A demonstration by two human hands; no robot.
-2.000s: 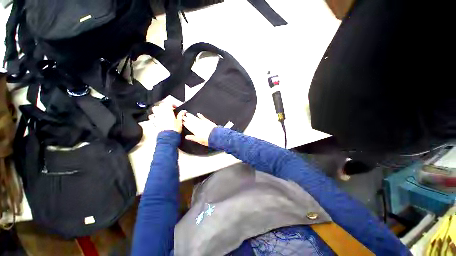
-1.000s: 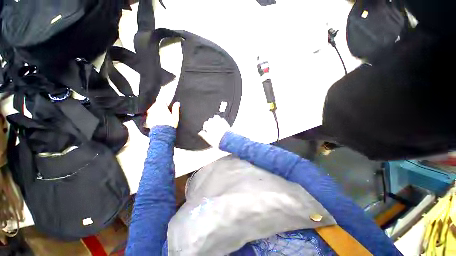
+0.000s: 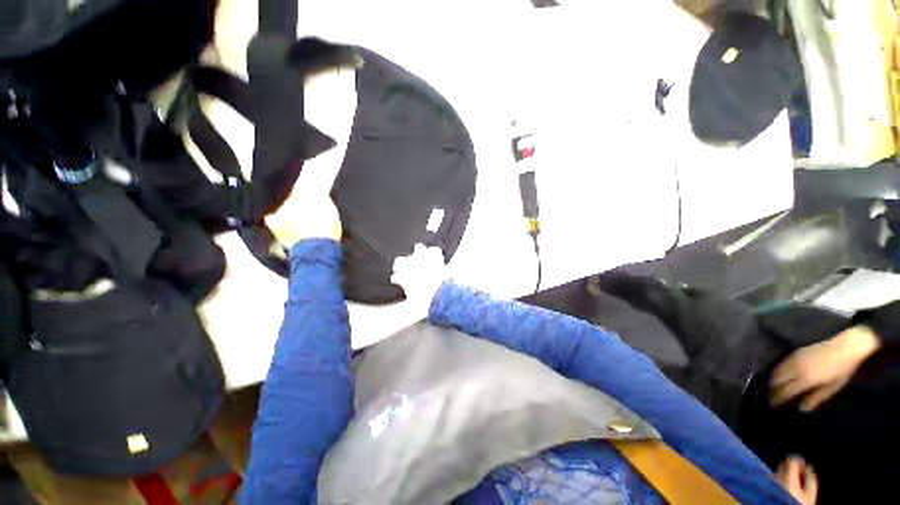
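A black crescent shoulder bag (image 3: pixel 405 148) lies on the white table in front of me, its pale label near the lower right edge. Its strap (image 3: pixel 276 108) runs up along its left side. My left hand (image 3: pixel 308 212) is at the bag's left edge, against the strap; it is blurred and its grasp is unclear. My right hand (image 3: pixel 421 271) is on the bag's lower right edge below the label, fingers over the fabric, washed out by glare. A slim wand (image 3: pixel 528 182) with a red-and-white middle and dark handle lies right of the bag, touched by neither hand.
A bag pile (image 3: pixel 109 345) with tangled straps fills the left. Another black bag (image 3: pixel 735 89) lies at the far right of the table (image 3: pixel 612 197), near a cord with a plug (image 3: pixel 663 96). A person in black sits lower right, a hand (image 3: pixel 824 367) showing.
The large dark shape at right has gone, showing the far bag fully and another person's hand. Since the first frame the bag has turned and my hands have moved apart.
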